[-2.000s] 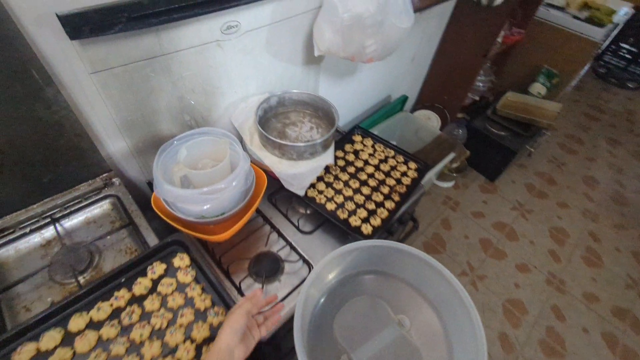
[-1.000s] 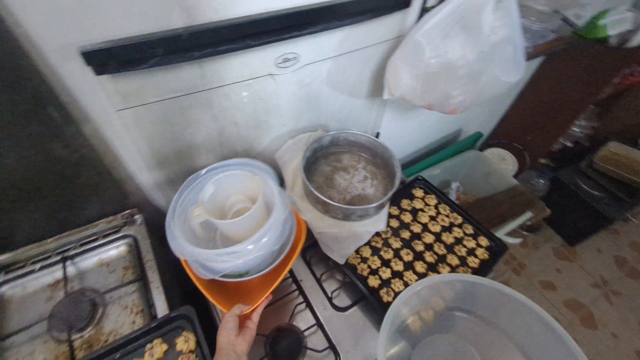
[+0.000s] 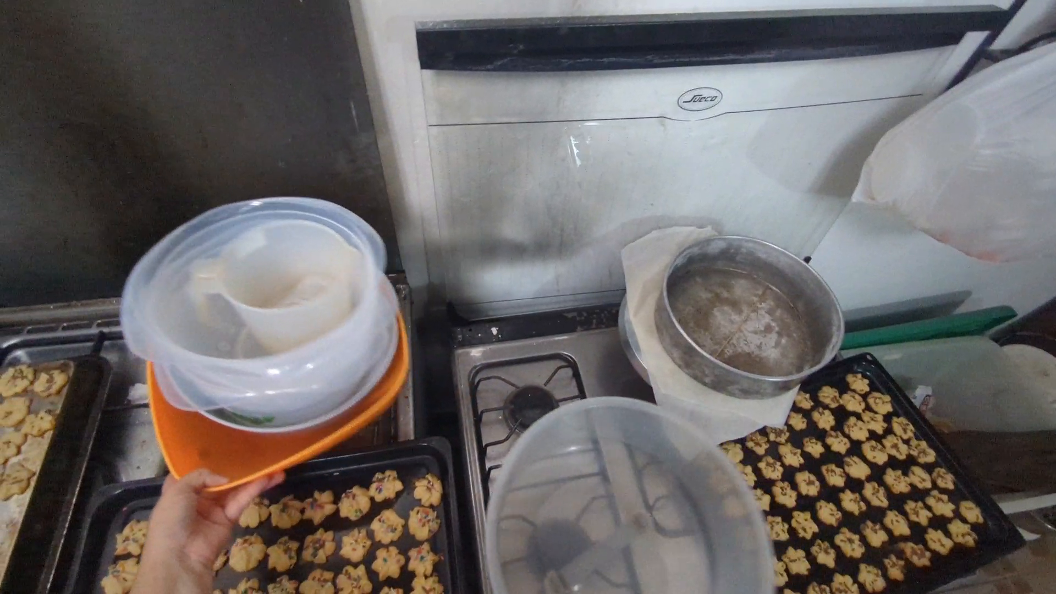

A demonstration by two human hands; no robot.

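My left hand [image 3: 194, 524] grips the near rim of an orange plastic bowl [image 3: 280, 458], which carries nested clear plastic bowls [image 3: 165, 363] and a white plastic measuring jug [image 3: 293, 285]. The stack is over the left stove, behind a dark baking tray [image 3: 445, 495] of flower-shaped cookies with sprinkles. A large translucent plastic tub [image 3: 627, 495] is in front of the right stove; my right hand is not in view, so its hold cannot be seen. A second dark tray [image 3: 986, 495] of cookies lies at the right.
A round metal cake pan [image 3: 751, 313] stands on white paper [image 3: 652, 256] behind the tub. Another cookie tray [image 3: 70, 462] is at the far left. A gas burner [image 3: 530, 406] shows beside the tub. A white plastic bag [image 3: 973, 157] hangs at upper right; a green board [image 3: 932, 328] lies below it.
My left hand has taken hold of the orange bowl and moved it with its stack leftward, from beside the metal pan to over the left stove. The view has shifted left.
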